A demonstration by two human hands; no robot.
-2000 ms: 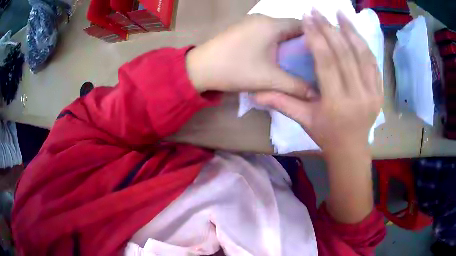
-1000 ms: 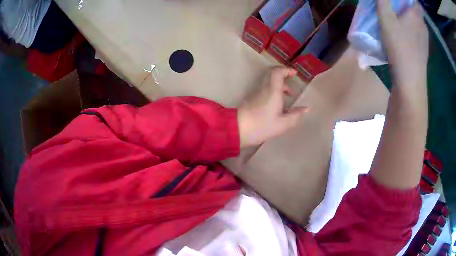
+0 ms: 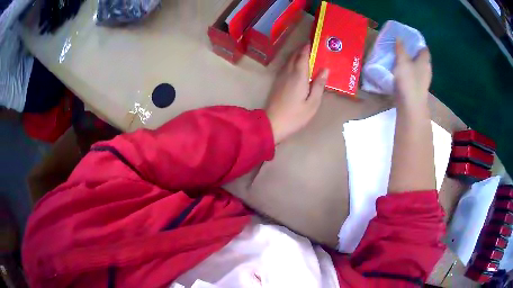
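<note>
My left hand (image 3: 295, 95) holds a red retail box (image 3: 339, 53) with a yellow edge strip and a round logo, its fingers at the box's left edge and lower corner. My right hand (image 3: 413, 70) holds a wrapped radio (image 3: 385, 56), a white-covered block with bluish and pinkish tints, just right of the box. The box's opening is not clearly visible. White wrapping sheets (image 3: 368, 163) lie on the table under my right forearm.
Open red boxes with white contents (image 3: 264, 34) stand left of the held box. Radios (image 3: 471, 154) lie in stacks at the right, beside another white sheet (image 3: 472, 216). A plastic bag (image 3: 126, 10) lies at upper left. A black round spot (image 3: 163, 95) marks the tabletop. A green conveyor (image 3: 450, 73) runs beyond.
My left hand has taken hold of a red box and turned it logo side up. My right hand has brought the wrapped radio down and left, close to the box. The view has shifted.
</note>
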